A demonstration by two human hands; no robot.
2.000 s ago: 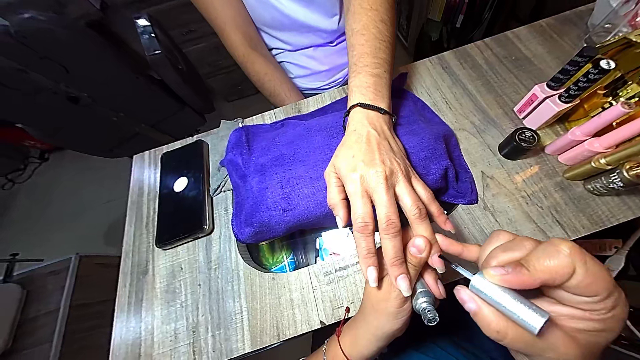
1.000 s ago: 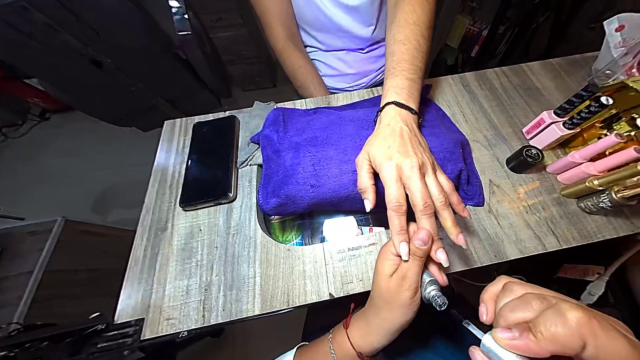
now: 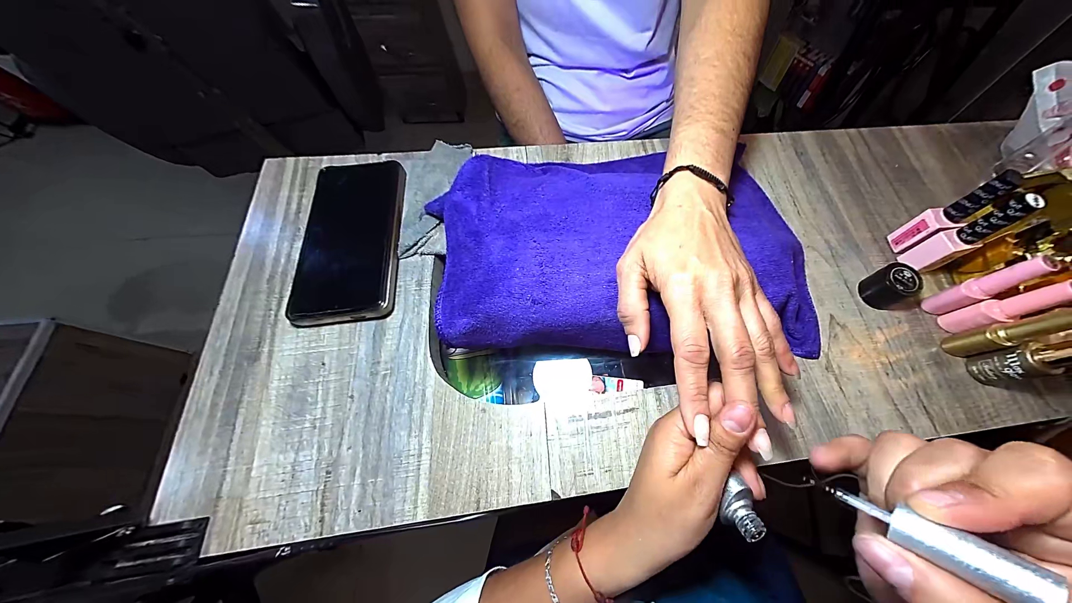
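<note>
My left hand grips a finger of another person's hand and also holds a small silver nail polish bottle, uncapped, its neck tilted down. The silver cap is in my right hand, with its thin brush pointing left toward the fingertips, apart from them. The other person's hand lies palm down over a folded purple towel, fingers reaching past the table's near edge. Its nails look long and light.
A black phone and grey cloth lie left of the towel. On the right are a black cap, pink tubes, a gold tube and several bottles. A cutout in the wooden tabletop shows items below.
My right hand with the cap and brush has moved away from the other person's fingertips, where it was two seconds ago. The view has shifted.
</note>
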